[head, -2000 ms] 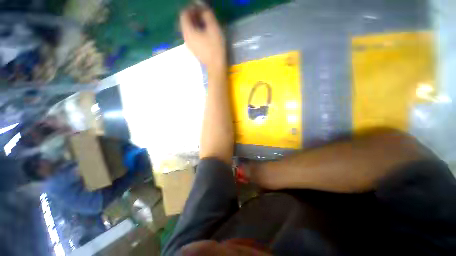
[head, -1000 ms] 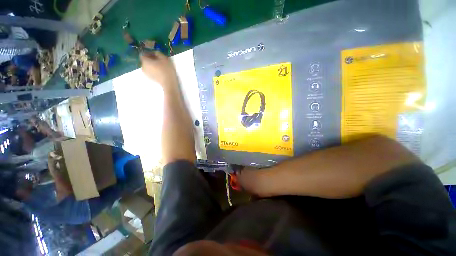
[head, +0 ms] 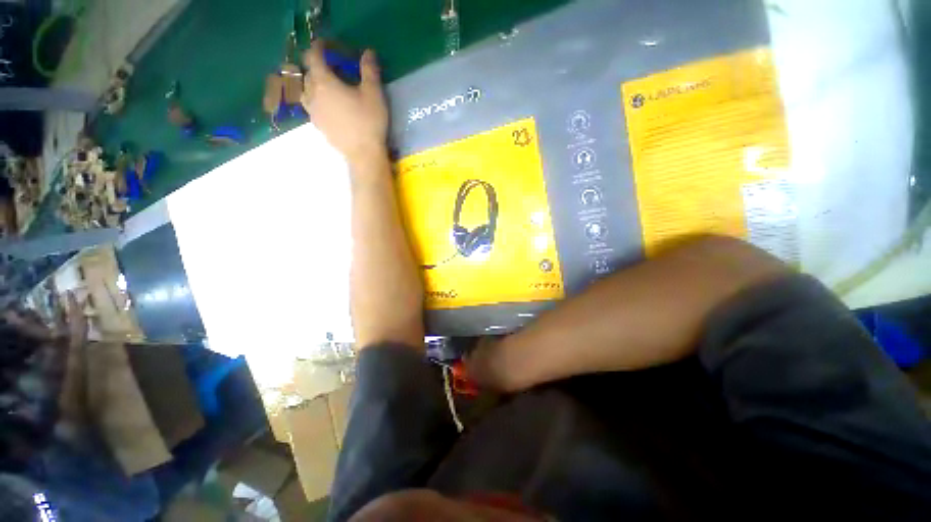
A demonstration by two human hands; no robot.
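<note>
My left hand (head: 349,107) reaches over the green belt (head: 240,61), thumb and fingers apart. A blue cylinder (head: 341,65) lies between them, partly hidden by the hand; I cannot see a closed grip on it. Brown blocks (head: 283,92) with thin wires lie on the belt just left of the hand. My right hand (head: 486,365) is low at the bench edge, near my lap, closed around an orange tool (head: 462,378), which is mostly hidden. A pale thin hose (head: 452,400) hangs beside it.
A grey and yellow headphone-printed sheet (head: 587,229) and a white sheet (head: 265,235) cover the bench. Tan parts (head: 90,189) are heaped at the left. Cartons (head: 314,438) stand below the edge. A dark pad (head: 163,280) lies at the left.
My left hand has moved right along the belt, from the brown blocks to the blue cylinder. The view has shifted right. My right hand stays low with the orange tool.
</note>
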